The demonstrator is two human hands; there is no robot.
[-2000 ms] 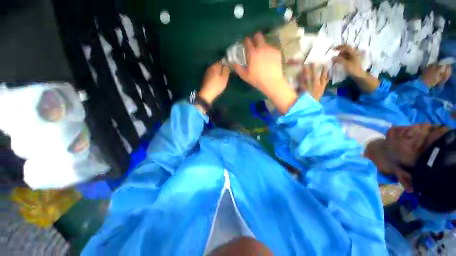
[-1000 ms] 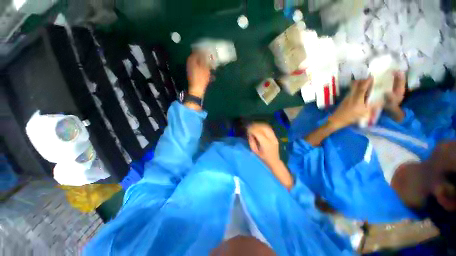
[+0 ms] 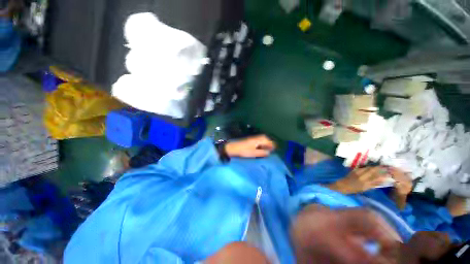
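My left hand (image 3: 251, 147), with a dark band at the wrist, is low in front of my smock at the bench edge. Its fingers look curled and no item shows in it. My right hand (image 3: 342, 234) is large and blurred, close to the camera at the lower right. A small pale spot shows by it, and its grip is unclear. A black divided tray (image 3: 221, 77) with white pieces in it lies ahead on the left. Small cartons with red marks (image 3: 353, 113) stand on the green bench (image 3: 288, 77) at the right.
Bulky white items (image 3: 165, 67) lie beside the black tray. A yellow sack (image 3: 74, 108) and blue stools (image 3: 129, 129) are at the left. A neighbour's hands (image 3: 366, 180) work at the right, by a heap of white pieces (image 3: 438, 149).
The view has turned, so the tray and bench lie differently. My left hand has drawn back from the bench and no longer shows the white item. My right hand has come up near the camera.
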